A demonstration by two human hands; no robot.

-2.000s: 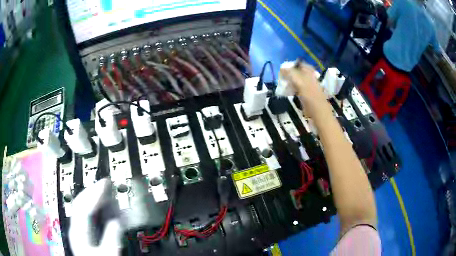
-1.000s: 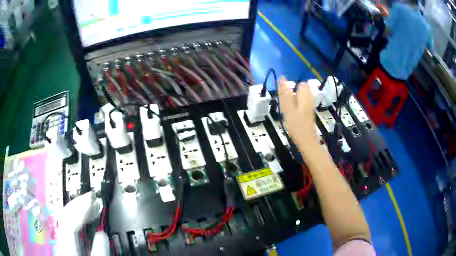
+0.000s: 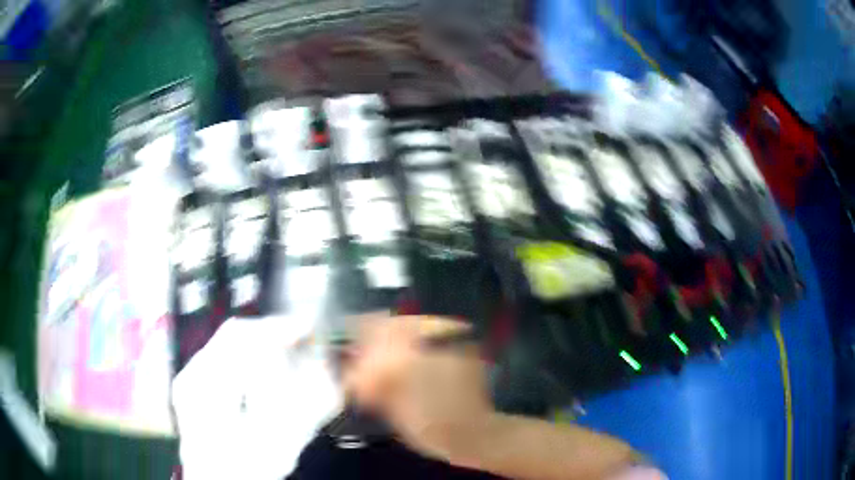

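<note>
The view is strongly blurred. My gloved left hand (image 3: 258, 398) and my bare right hand (image 3: 417, 380) are close together at the bottom centre, over the front of the black test panel (image 3: 553, 361). Whether either holds something cannot be told; a thin pale-brown blurred shape lies at my right fingers. White adapters (image 3: 356, 129) stand in the left sockets, and more white adapters (image 3: 656, 108) stand at the right end of the row. White socket strips (image 3: 438, 199) run between them.
A printed pink sheet (image 3: 98, 309) lies left of the panel, with a calculator (image 3: 150, 122) above it. A yellow label (image 3: 562, 270) and red wires (image 3: 703, 281) are on the panel. A red stool (image 3: 778, 150) stands on the blue floor at right.
My right hand has left the right-hand adapters and come down beside my left hand. My left hand has moved right. The camera view has shifted, and green lights now show at the panel's front.
</note>
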